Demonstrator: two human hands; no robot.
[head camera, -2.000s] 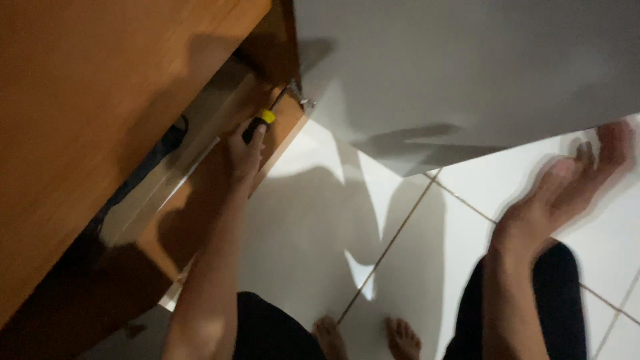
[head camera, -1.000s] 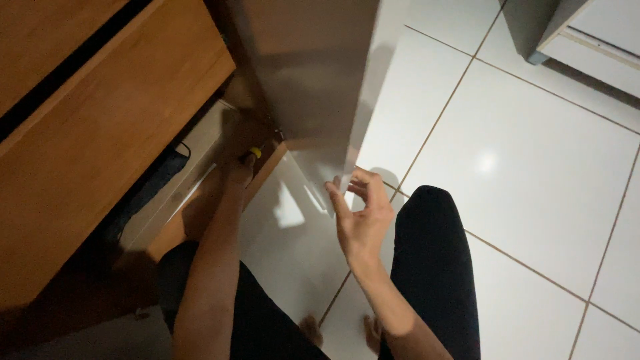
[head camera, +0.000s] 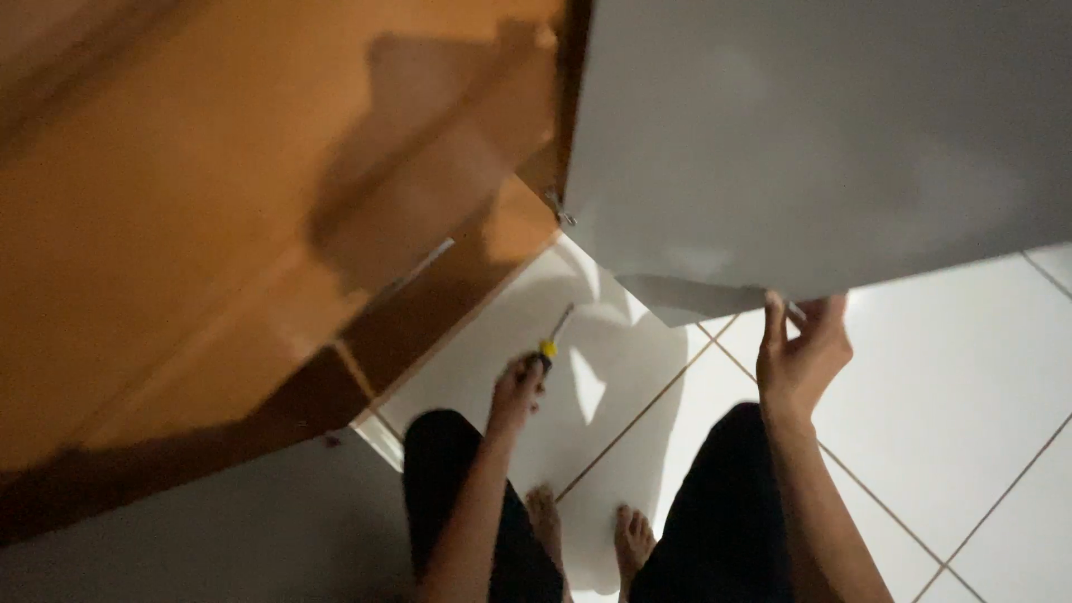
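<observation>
My left hand is closed around the black and yellow handle of a screwdriver, its shaft pointing up and away over the tiled floor, touching nothing. My right hand pinches the lower edge of a grey cabinet door, thumb on one side and fingers on the other. The door stands swung out from a wooden cabinet. A metal hinge shows at the door's inner bottom corner, beyond the screwdriver's tip.
The cabinet's wooden base edge runs diagonally at the left of my legs. White floor tiles with brown joints lie under and right of the door. My bare feet are on the floor between my knees.
My left hand has drawn back from the hinge area at the cabinet's base with the screwdriver. The door has swung between frames. The drawer interior seen earlier is now out of sight.
</observation>
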